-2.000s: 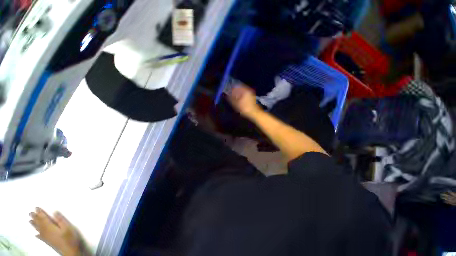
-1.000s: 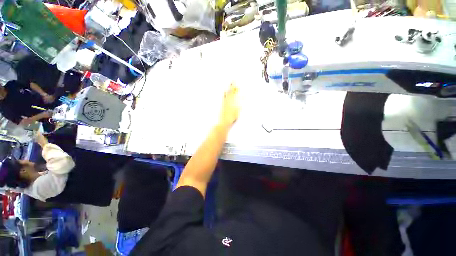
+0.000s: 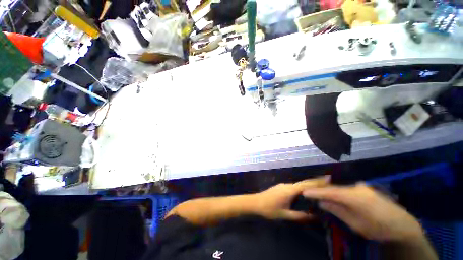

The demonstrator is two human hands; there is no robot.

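Observation:
My left hand (image 3: 285, 197) and my right hand (image 3: 363, 207) are close together below the table's front edge, fingers overlapping and blurred. A small dark patch shows between them; I cannot tell whether it is held cloth or a gap. The sewing machine (image 3: 304, 87), white-grey with a blue stripe, stands on the white table (image 3: 193, 122). The curved black piece (image 3: 325, 124) lies right of the needle area (image 3: 269, 104), its lower end over the ruler-marked front edge. Neither hand touches it.
Thin pens (image 3: 381, 127) and a white label card (image 3: 411, 119) on a dark item lie at the table's right. A grey fan box (image 3: 53, 144) stands at left. Blue baskets show below left (image 3: 161, 212) and right (image 3: 440, 234). Plastic bags (image 3: 170, 36) lie behind the table.
The view has turned back from the right-hand basket to the table. My left hand has moved from the white tabletop to below its front edge, where my right hand has joined it.

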